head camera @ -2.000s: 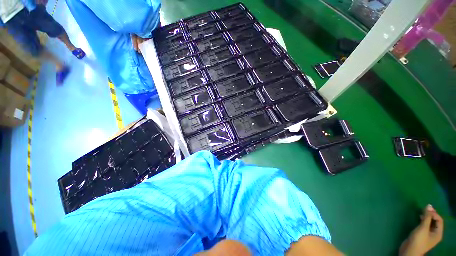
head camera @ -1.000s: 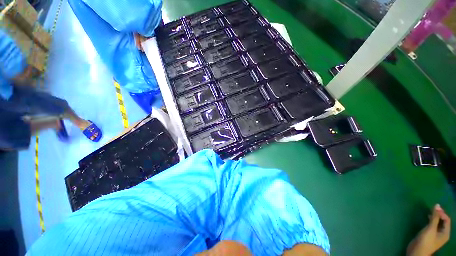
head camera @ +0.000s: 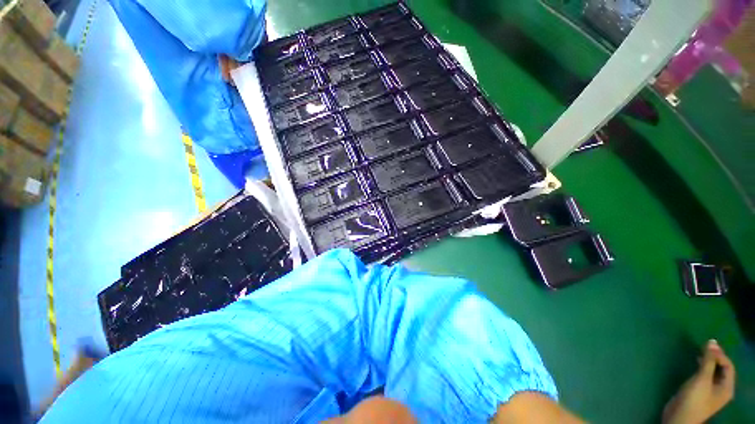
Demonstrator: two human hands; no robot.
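Observation:
A display unit with a pale-framed screen lies on the glossy green surface at the right. Two black housings with openings, a nearer one and a farther one, lie side by side at the tray's corner. A bare hand, apparently my right, shows at the lower right edge, partly cut off. Its fingers are bent close together and nothing shows in them; its hold is unclear. My left sleeve and bare wrist show at the bottom; the left hand is below the picture.
A black blister tray fills the centre, with a lower tray stack at the left. A pale post stands beside it; part of another unit shows behind. A blue-sleeved person stands at the tray's far side. Cardboard boxes are far left.
The display units have moved toward the lower right past the two housings, which stay beside the tray. The walking person at the left has moved down, leaving only a blurred part at the lower-left edge.

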